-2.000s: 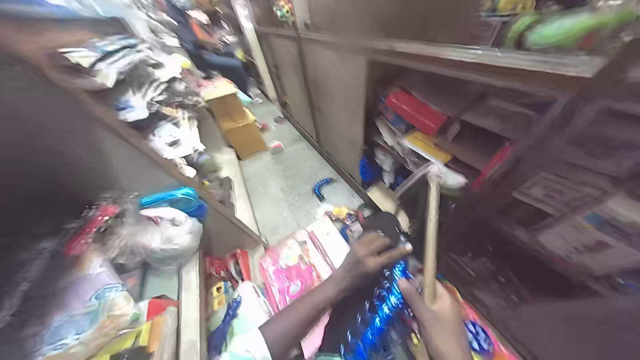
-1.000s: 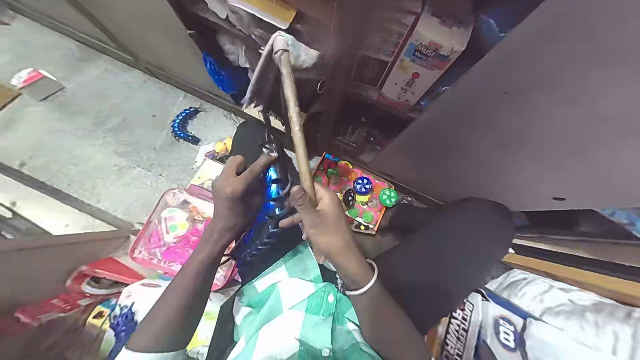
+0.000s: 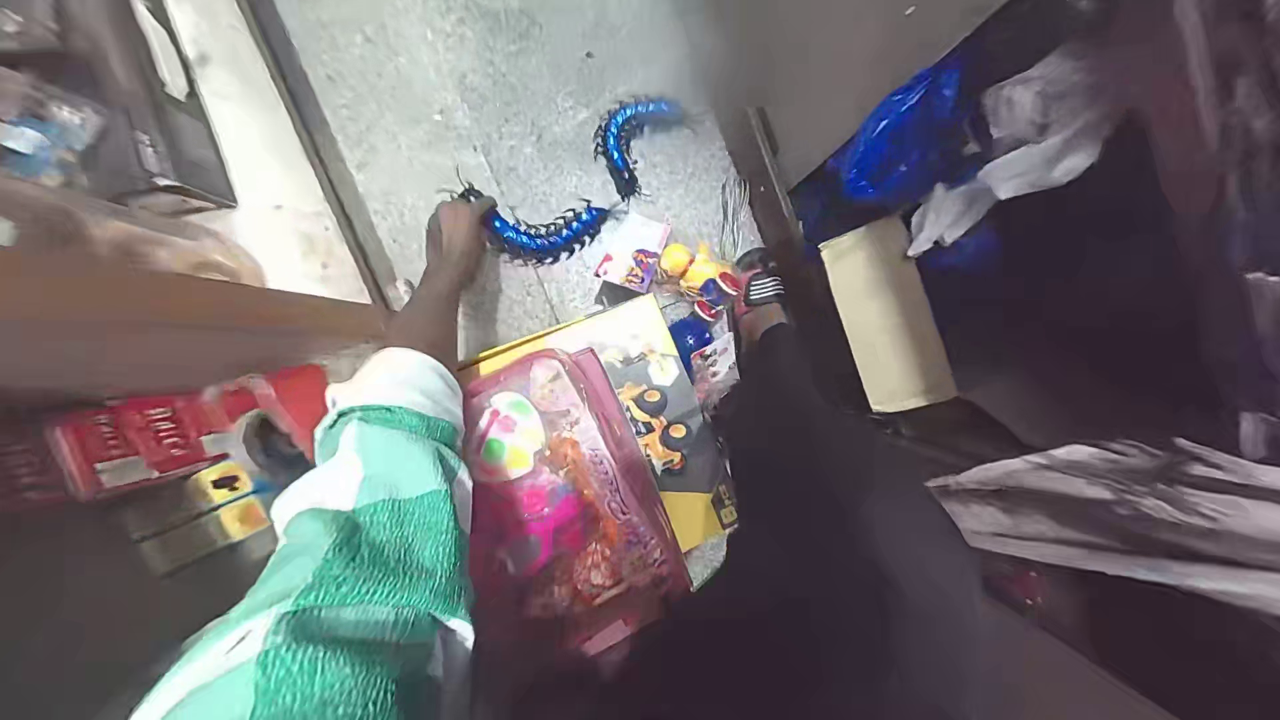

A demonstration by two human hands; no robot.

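My left hand [image 3: 461,238] reaches down to the concrete floor, its fingers on one end of a blue and black toy centipede [image 3: 545,240] that lies curved there. A second blue and black toy centipede [image 3: 620,145] lies bent beyond it, its near end close to the first one's far end. Below them are a pink clear-lidded toy set [image 3: 570,490] and a yellow and grey box with a picture of a toy vehicle [image 3: 660,425]. At the right edge, a duster with a grey cloth head [image 3: 1100,510] shows in part. My right hand is out of view.
A yellow toy figure [image 3: 695,268] and small packaged toys lie beside my sandalled foot [image 3: 762,290]. Red boxes [image 3: 150,435] are at the left. A cabinet at the right holds a blue plastic bag [image 3: 900,135], and a cardboard piece [image 3: 888,315] stands near it.
My left hand has gone from above my lap to the floor. The centipede from my lap is now on the floor beside the other. My right hand has left the view, which has swung strongly.
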